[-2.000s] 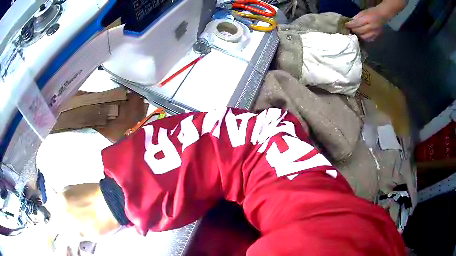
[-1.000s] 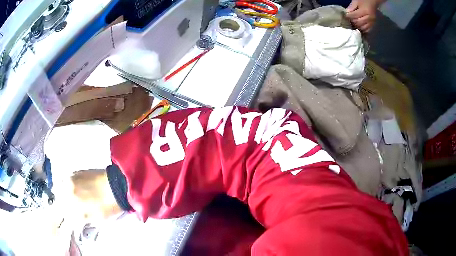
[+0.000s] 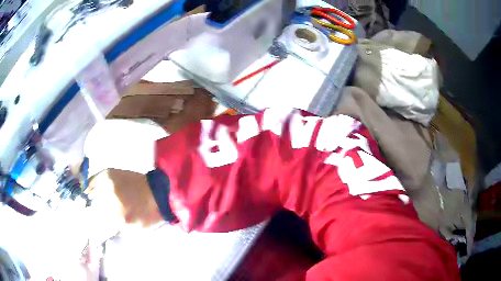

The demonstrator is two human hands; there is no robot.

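Note:
My right hand point(image 3: 123, 197) comes from a red sleeve with a dark cuff and lies on the white machine table at lower left. Its fingers are washed out by glare, so what they touch cannot be told. The dark needle area of the sewing machine point(image 3: 66, 184) is just left of the hand, blurred. My left hand cannot be made out in the glare at the lower left. A pale shape, perhaps cloth, shows below my right hand, its outline lost in the light.
The white machine head point(image 3: 137, 60) with a blue stripe spans the upper left. Brown pieces point(image 3: 159, 101) lie behind it. A tape roll point(image 3: 307, 37), orange-red and yellow scissors point(image 3: 338, 24) and a red stick point(image 3: 255, 73) lie at the table's far end. Tan cloth point(image 3: 384, 121) with a white patch point(image 3: 409, 82) is heaped at right.
The whole view has shifted, so the table and my right arm appear farther right. The other person's hand at upper right is no longer in view. The picture is more blurred.

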